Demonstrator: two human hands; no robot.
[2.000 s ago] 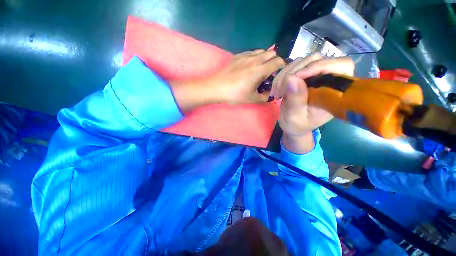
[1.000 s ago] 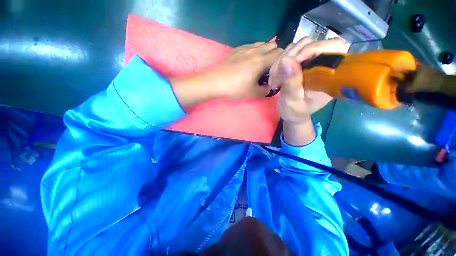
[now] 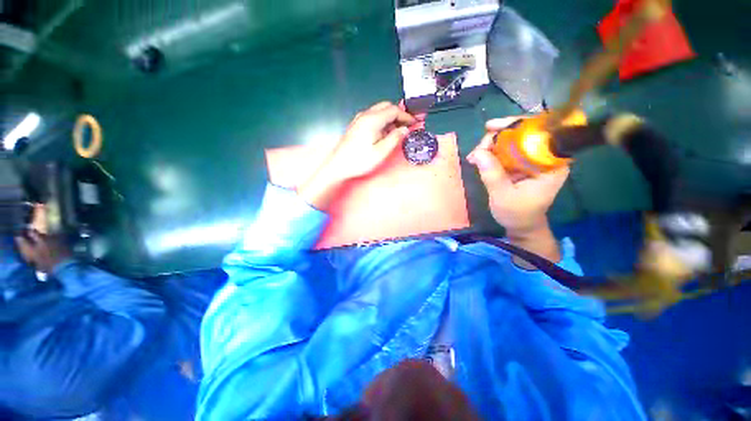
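Note:
A round black part shows its face upward over the upper right of the salmon-red mat. My left hand is at its upper left, with thumb and fingertips close to or touching its edge. Whether they grip it cannot be told. My right hand is closed around the orange electric screwdriver, right of the mat. The driver's rear points toward the camera, and its bit cannot be made out.
The screw feeder stands beyond the mat, with a clear bag beside it. A red bin is at upper right. A blurred cable curves behind the driver. At left are a yellow ring and another person's hands.
The view has swung left, bringing in the neighbour and yellow ring. My hands have moved apart, the driver is away from the part, and the part's round face is now exposed.

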